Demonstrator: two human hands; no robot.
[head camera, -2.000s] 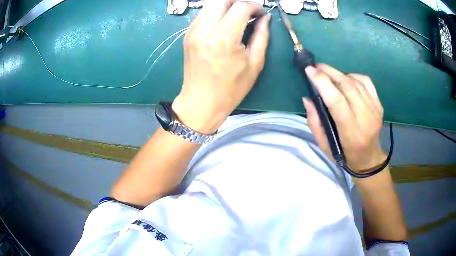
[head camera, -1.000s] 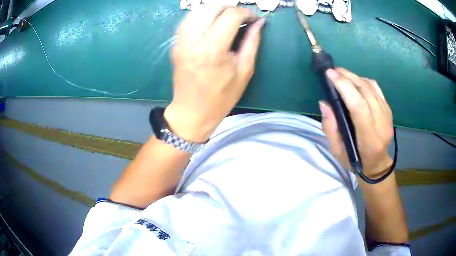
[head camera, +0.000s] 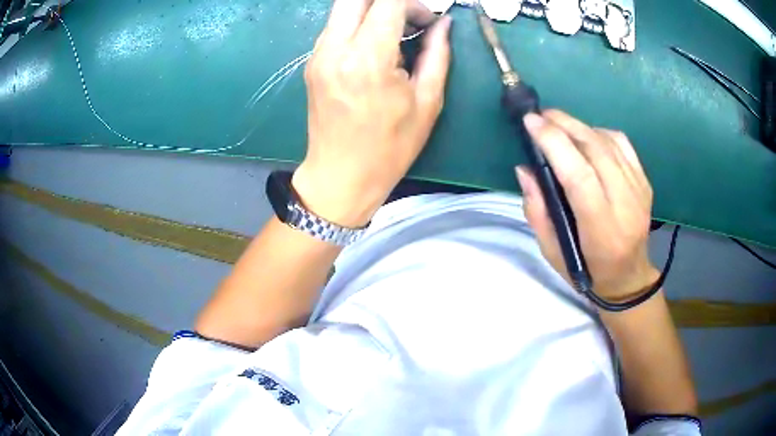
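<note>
The workpiece strip (head camera: 563, 15), with rounded silver-white units, lies at the top edge of the picture, partly cut off. My right hand (head camera: 591, 200) holds the black soldering iron (head camera: 553, 192) like a pen; its metal tip points up at the strip's near side. Whether the tip touches is too small to tell. My left hand (head camera: 374, 102) is left of the iron, at the strip, with thin silvery solder wire (head camera: 285, 75) between its fingers. The wire trails left over the green bench. The fingertips partly hide the strip's left part.
Tweezers (head camera: 715, 75) lie on the green bench (head camera: 213, 94) at the right. A black object (head camera: 768, 102) is cut off by the right edge. A thin strand curls across the bench at the left. The iron's black cord (head camera: 630, 305) loops below my right wrist.
The strip and tweezers now appear farther right in the picture. The iron's tip and my right hand shifted right, then back left, now pointing at a unit farther left along the strip.
</note>
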